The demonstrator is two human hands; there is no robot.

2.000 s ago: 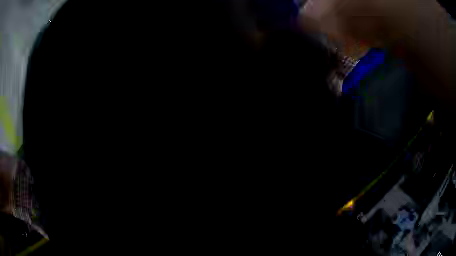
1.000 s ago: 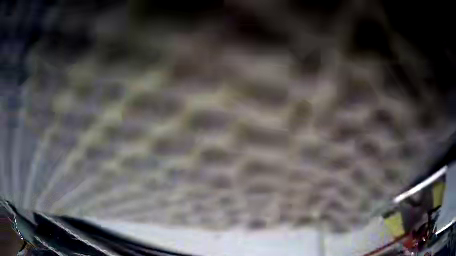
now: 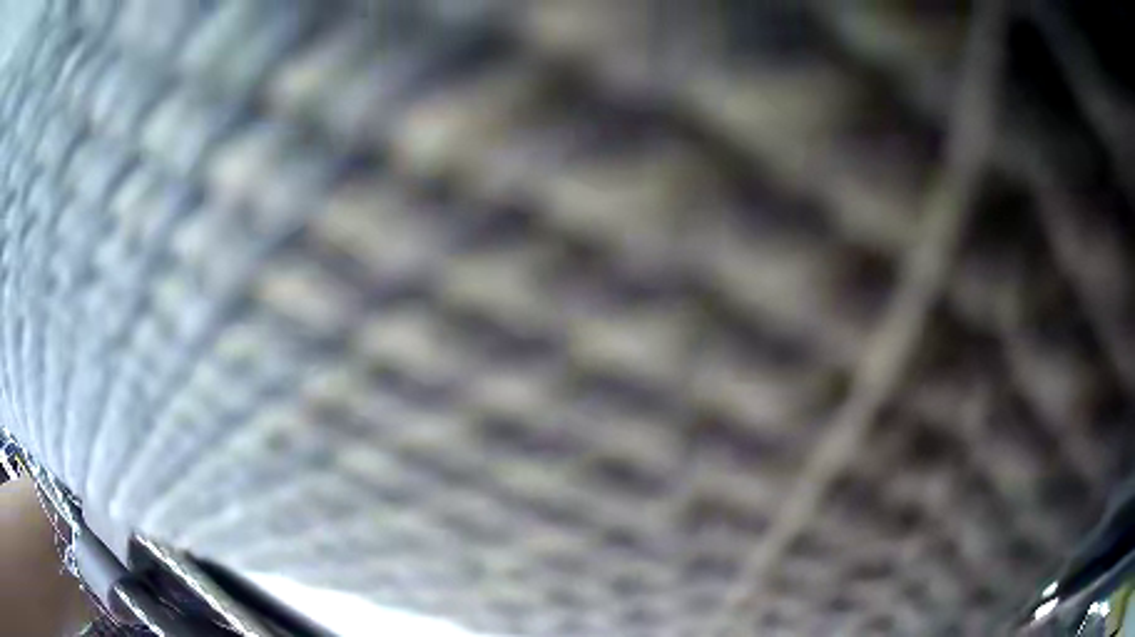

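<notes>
A woven grey-beige webbing strap [image 3: 535, 336] is right up against the lens and fills nearly the whole head view, blurred and strongly enlarged. A pale thread or seam line [image 3: 871, 361] runs over it from the top right down to the bottom centre. A blurred skin-toned patch [image 3: 31, 560] at the lower left edge may be part of a hand, cut off; which hand, and what it does, cannot be told. No fingers can be made out. My right hand cannot be seen.
A dark, shiny edge [image 3: 187, 585] lies at the lower left, beside a strip of bright white surface [image 3: 361, 612]. A dark thing with bright glints [image 3: 1070, 597] shows at the lower right corner. The top right is dark.
The view was mostly black, then webbing filled much of it. Now the webbing is larger and brighter, covers more of the white strip, and the pale line crosses its right part.
</notes>
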